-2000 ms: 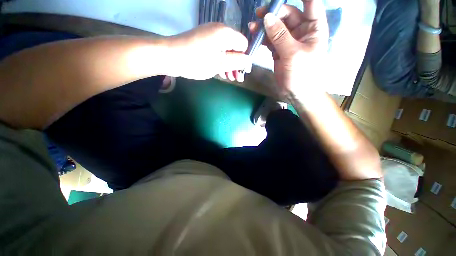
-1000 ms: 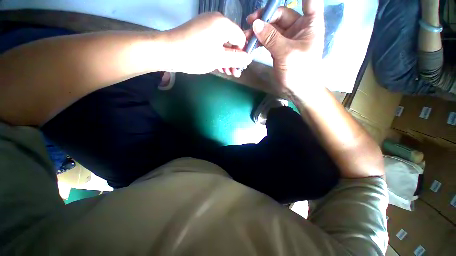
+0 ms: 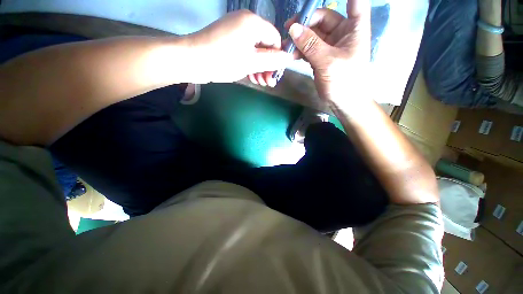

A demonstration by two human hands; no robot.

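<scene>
A slim dark pen-like rod [image 3: 305, 15] is held slanted between both hands over the table's front edge. My left hand [image 3: 244, 51] grips its lower end, with the fingertips curled round it; glare washes out much of the hand. My right hand [image 3: 332, 43] pinches the rod higher up between thumb and fingers. The rod's top end is at the frame's upper edge. More dark rods [image 3: 264, 8] lie on the white-covered table behind my hands, partly hidden.
The table's white sheet [image 3: 172, 12] spans the top. A person's arm [image 3: 489, 37] with a bracelet is at upper right. Brown cartons [image 3: 487, 129], a green bottle-like roll [image 3: 460, 172] and a white bag [image 3: 460, 207] are at right. Green floor [image 3: 246, 126] shows below my hands.
The rod sits slightly lower and further left than two seconds ago, and its lower end now shows below my left fingers. My left hand has shifted slightly. Both hands still hold the rod.
</scene>
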